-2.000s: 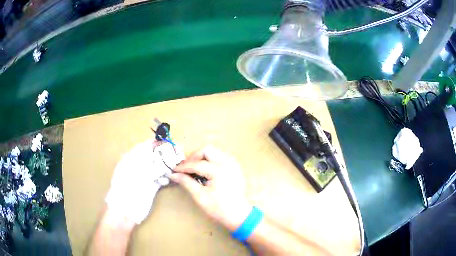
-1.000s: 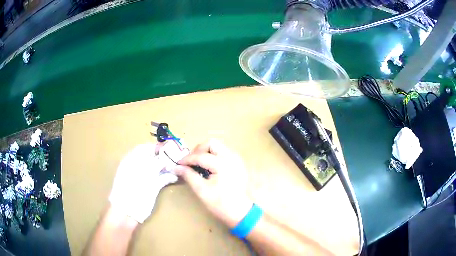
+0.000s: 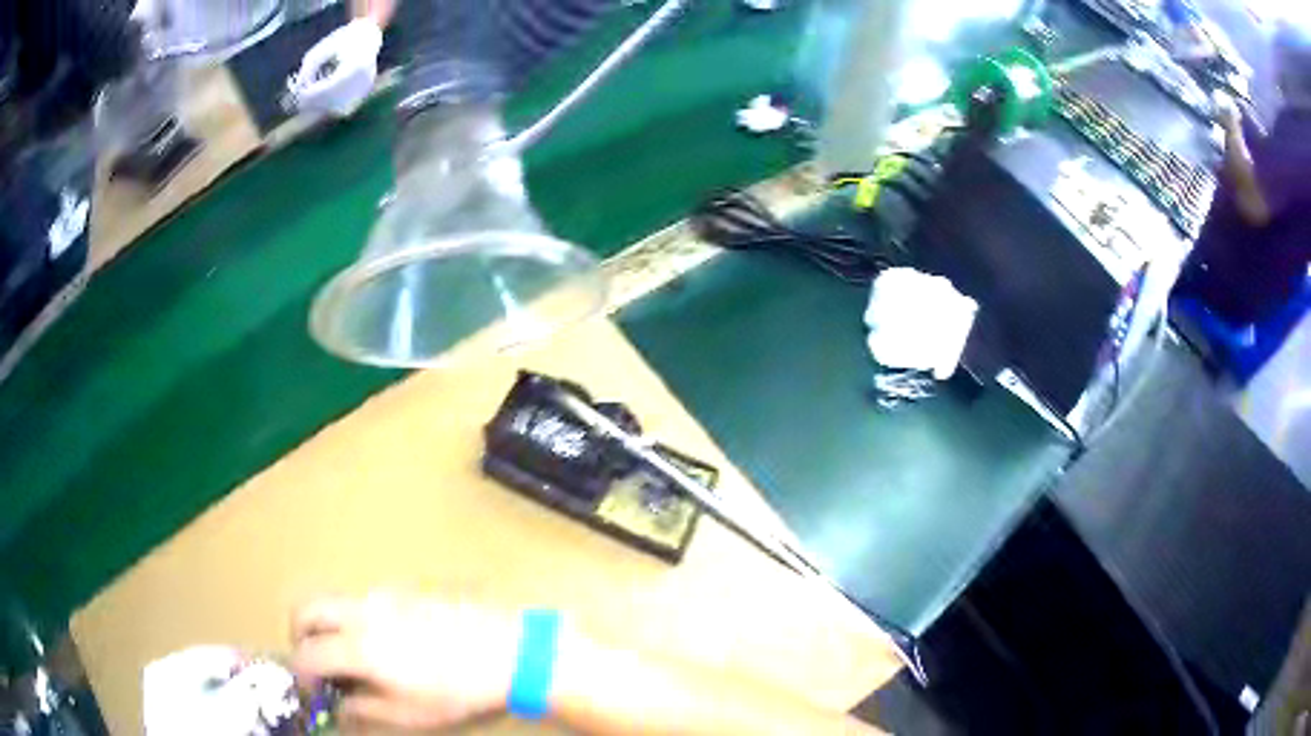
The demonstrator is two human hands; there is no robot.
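My left hand (image 3: 194, 696), in a white glove, is at the bottom left, cut off by the lower edge and blurred. It holds a wired assembly (image 3: 319, 705), seen only as small dark, green and purple bits beside white parts. My right hand (image 3: 396, 661), bare with a blue wristband, is against the assembly from the right with fingers bent. Blur hides whether its fingers pinch a part. The soldering iron (image 3: 690, 489) lies across its black stand (image 3: 554, 446), on the tan board (image 3: 360, 503).
A clear fume hood (image 3: 460, 288) hangs above the board's back edge. The green belt (image 3: 173, 417) runs behind. To the right are black cables (image 3: 791, 237), a white bundle (image 3: 920, 324) and a green spool (image 3: 1006, 89). A person (image 3: 1265, 201) is at the far right.
The view has swung to the right, so my hands now sit at the bottom left and the stand nearer the middle. The assembly's black pronged part no longer shows clearly.
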